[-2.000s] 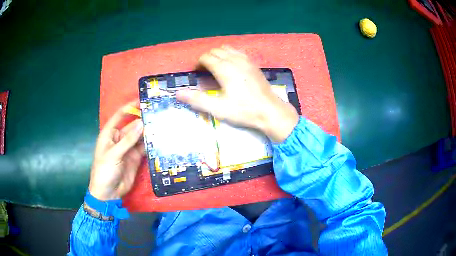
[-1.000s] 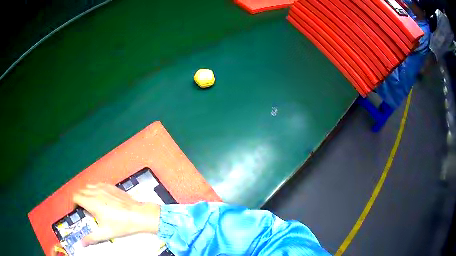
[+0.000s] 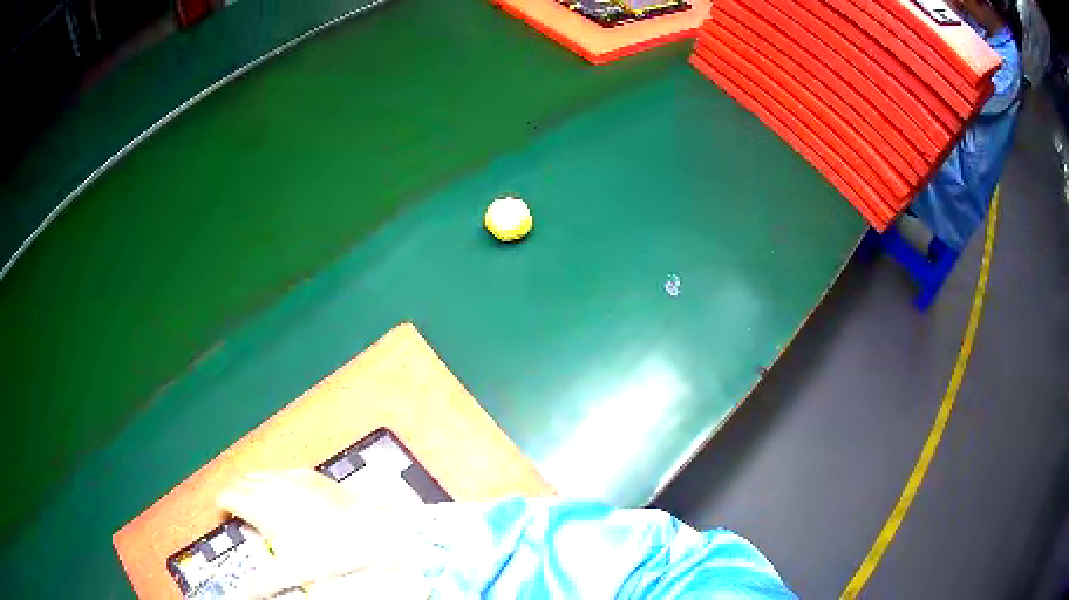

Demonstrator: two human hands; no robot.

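Note:
An opened tablet (image 3: pixel 387 471) lies on an orange-red foam tray (image 3: pixel 404 369) at the lower left, cut off by the bottom edge. Part of its board (image 3: pixel 229 572) and dark frame show. My right hand (image 3: pixel 311 522), overexposed and blurred, is over the tablet and hides its middle. Its fingers point left, and whether they hold anything cannot be told. My left hand is not in view.
A yellow ball (image 3: pixel 509 219) sits on the green surface (image 3: pixel 610 176). A tall stack of red foam trays (image 3: pixel 838 106) stands at the upper right, beside a person in blue (image 3: pixel 975 152). Another opened tablet (image 3: pixel 621 9) lies on a red tray at the top edge.
The view has swung to the right, so the tablet and tray now sit at the lower left. My left hand has left the picture. My right hand stays over the tablet.

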